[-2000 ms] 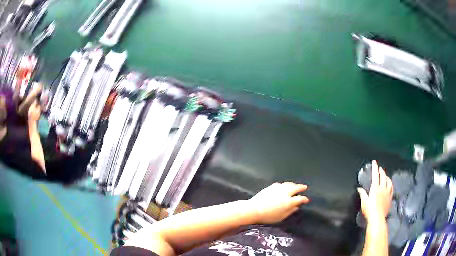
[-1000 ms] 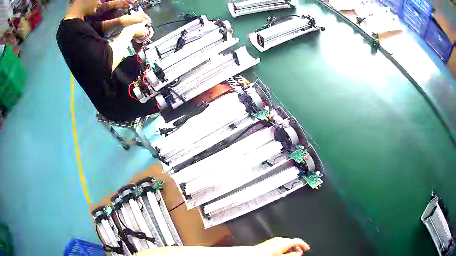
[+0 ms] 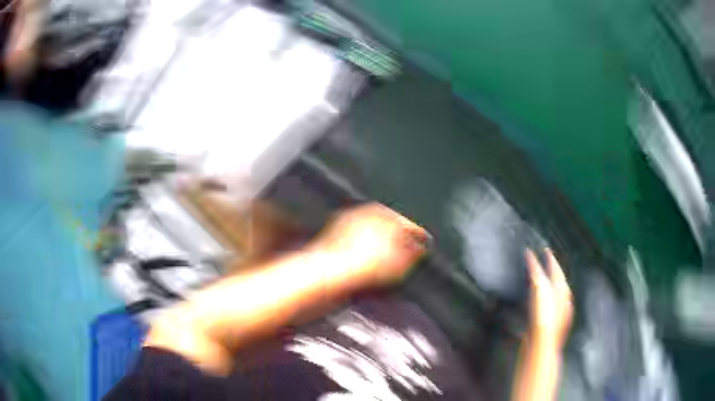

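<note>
The frame is strongly blurred. My left hand (image 3: 372, 241) is over the near edge of the black mat (image 3: 408, 141), fingers curled; whether it holds anything cannot be told. My right hand (image 3: 550, 294) is at the lower right, fingers pointing up, beside a blurred grey shape (image 3: 490, 235) that looks like end caps. I cannot tell if its fingers hold one. More blurred grey caps (image 3: 600, 337) lie to the right of this hand. White partly assembled units (image 3: 227, 94) lie side by side at the upper left, with green circuit boards (image 3: 368, 59) at their far ends.
The green conveyor (image 3: 486, 63) runs along the far side, with a white unit (image 3: 670, 160) at the right. Lower left are more units (image 3: 161, 235) beside brown cardboard (image 3: 215, 215) and a blue crate (image 3: 114, 345). Another person's arm (image 3: 22, 35) shows at the upper-left edge.
The view has swung from the stacked units and the seated person back towards the bench. My right hand and the grey caps are in view again; more of my left arm shows.
</note>
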